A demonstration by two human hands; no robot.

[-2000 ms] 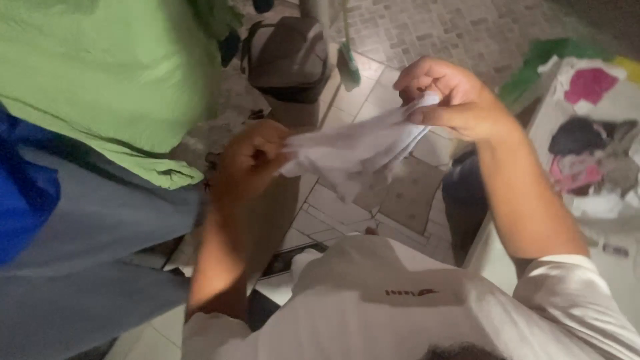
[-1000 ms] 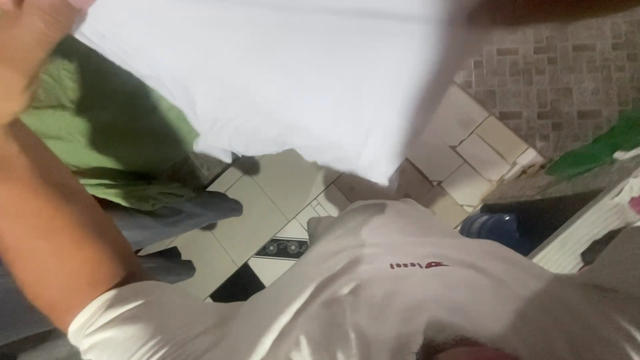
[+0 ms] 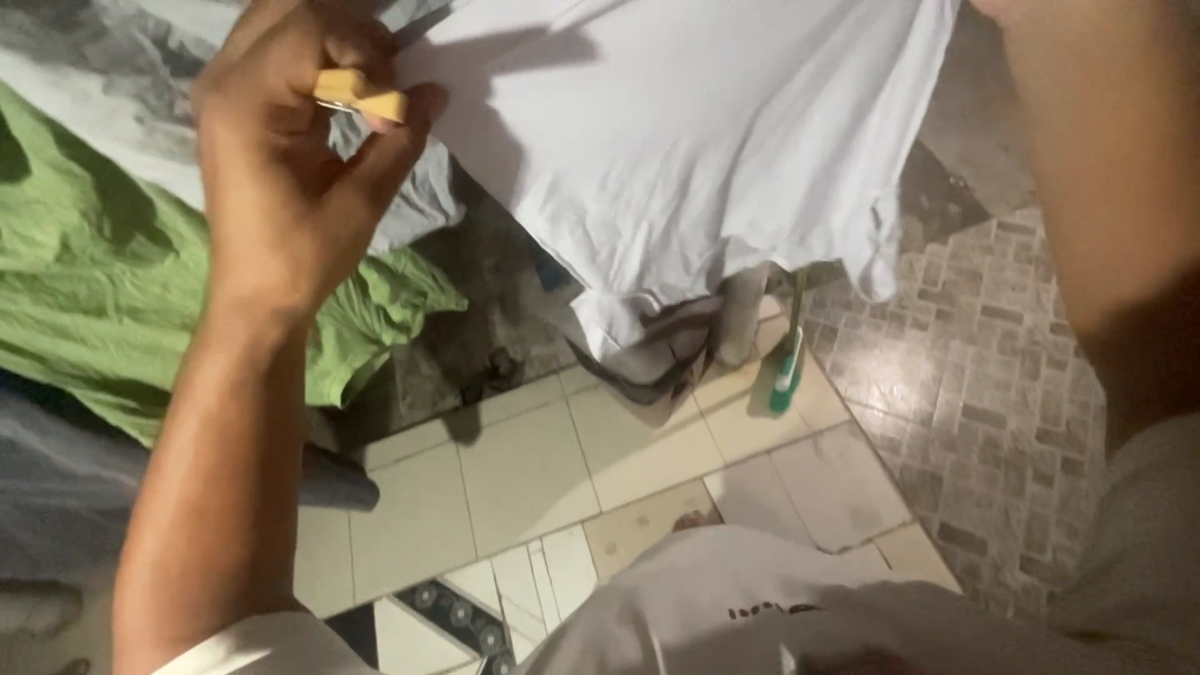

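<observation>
A white cloth garment (image 3: 675,131) hangs spread out across the top middle of the head view, its lower edge loose and wrinkled. My left hand (image 3: 300,122), at the upper left, pinches a yellow clothespin (image 3: 361,96) between thumb and fingers, right beside the garment's left edge. The top of the garment is cut off by the frame. Only a small part of my right hand (image 3: 1001,7) shows at the top edge, by the garment's upper right corner; its grip is out of sight.
A green garment (image 3: 84,253) and grey cloth (image 3: 417,202) hang at the left, with dark blue-grey fabric (image 3: 75,487) below. Under the white garment lie a dark bag (image 3: 647,361) and a green-and-white brush-like object (image 3: 787,380) on the tiled floor (image 3: 525,459).
Both hands have risen from in front of my chest, and the bunched white cloth now hangs spread out. A yellow clothespin now shows in my left hand. The view has shifted.
</observation>
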